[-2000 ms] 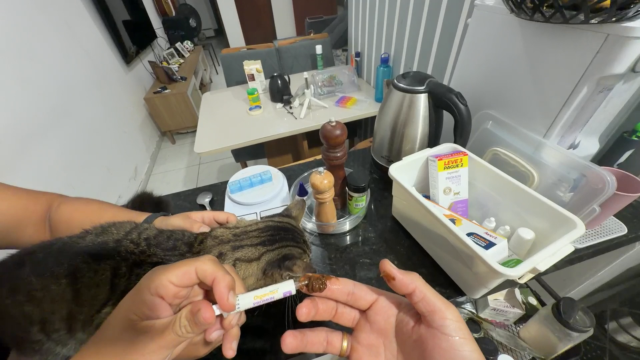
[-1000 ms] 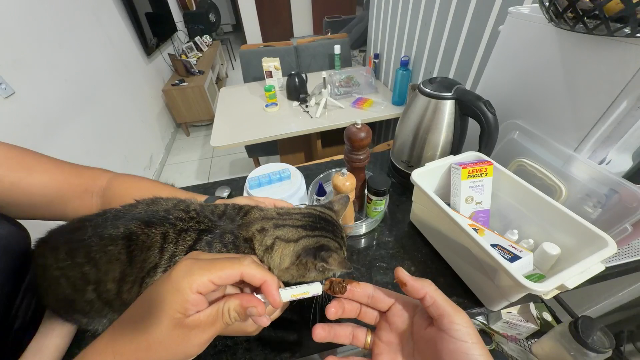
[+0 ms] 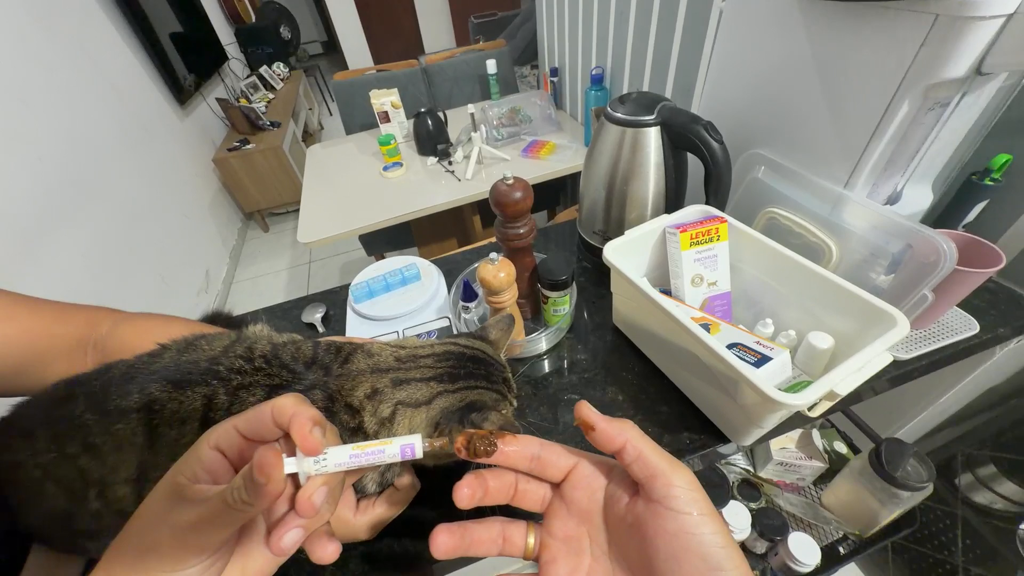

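Observation:
My left hand (image 3: 240,488) grips an oral paste syringe (image 3: 360,458), its tip pointing right. Brown paste (image 3: 480,444) coats the index fingertip of my right hand (image 3: 608,496), right at the syringe's tip; a smear also shows on that thumb. My right hand is palm up with fingers apart and wears a ring. Between the counter's kitchen scale and my hands, a tabby cat (image 3: 264,376) has its head lowered behind the syringe, its mouth hidden. Another person's arm (image 3: 104,340) reaches behind the cat, and a hand (image 3: 376,504) is by its front paw.
On the black counter (image 3: 560,400) are a kitchen scale (image 3: 398,320) with a blue pill organizer, a spoon (image 3: 314,316), pepper mills (image 3: 514,240) on a round tray, and an electric kettle (image 3: 628,176). A white plastic bin (image 3: 680,368) of medicine boxes stands at right, above a rack of jars (image 3: 768,528).
The brown paste on my right index fingertip now shows as a larger smear beside the syringe tip. The cat's head has stayed low behind my hands.

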